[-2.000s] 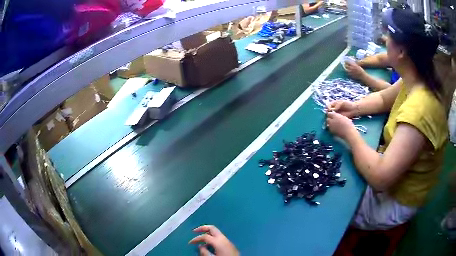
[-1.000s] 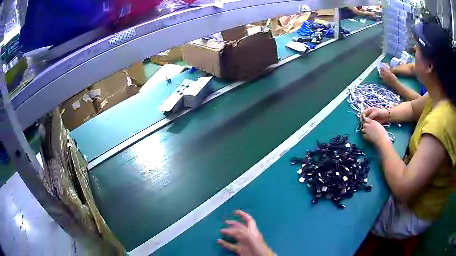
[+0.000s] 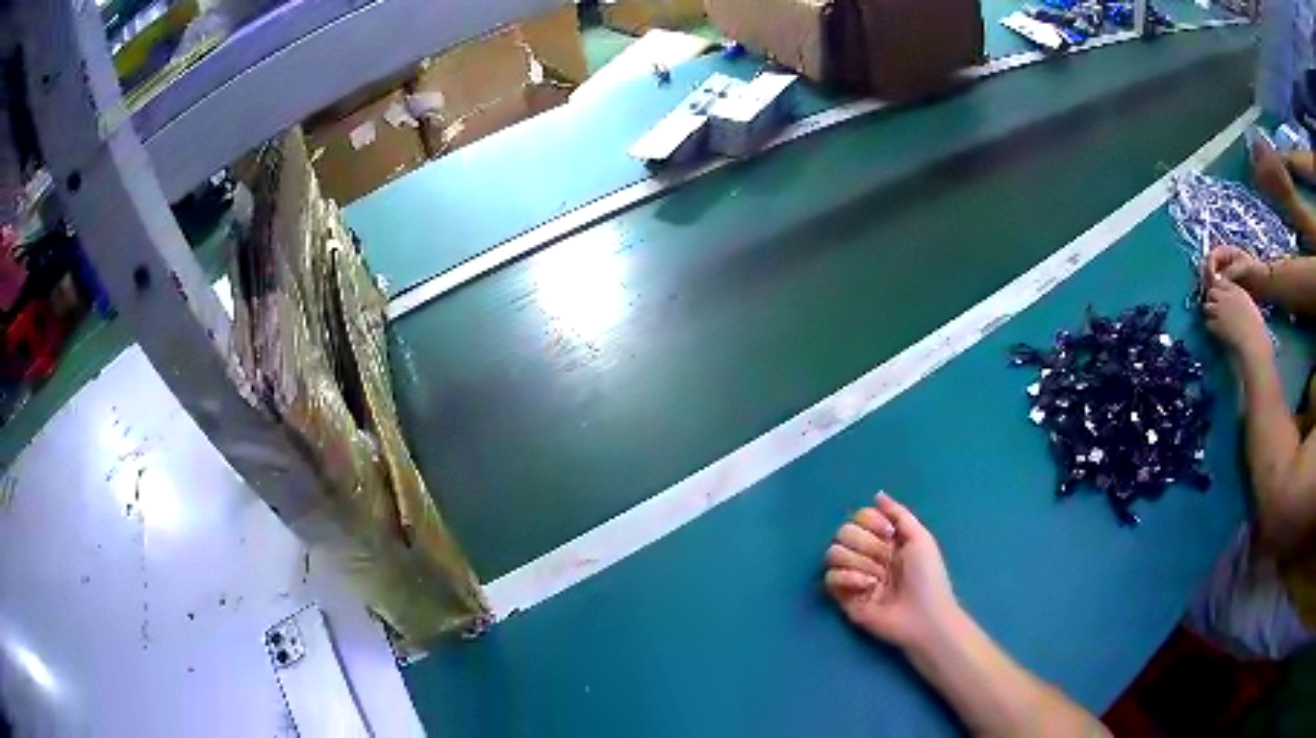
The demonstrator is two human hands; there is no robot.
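Note:
My right hand (image 3: 892,572) is over the teal bench (image 3: 693,634) at the lower middle, its forearm coming in from the bottom right. Its fingers are curled in and the thumb lies above them. Nothing shows in it. My left hand is not in view. A loose pile of black short cables (image 3: 1123,407) with small white bits lies on the bench to the right of my hand, apart from it.
A green conveyor belt (image 3: 751,317) runs beyond the bench. Flattened cardboard (image 3: 339,418) stands by the grey post. A smartphone (image 3: 321,675) lies on the white table (image 3: 130,577). Grey-white boxes (image 3: 714,116) and a brown carton (image 3: 924,43) are beyond. A co-worker's hands (image 3: 1234,296) hold white cables (image 3: 1227,216).
The view has swung left and down, bringing in the smartphone and more white table. My right hand's spread fingers have curled in, and more forearm shows.

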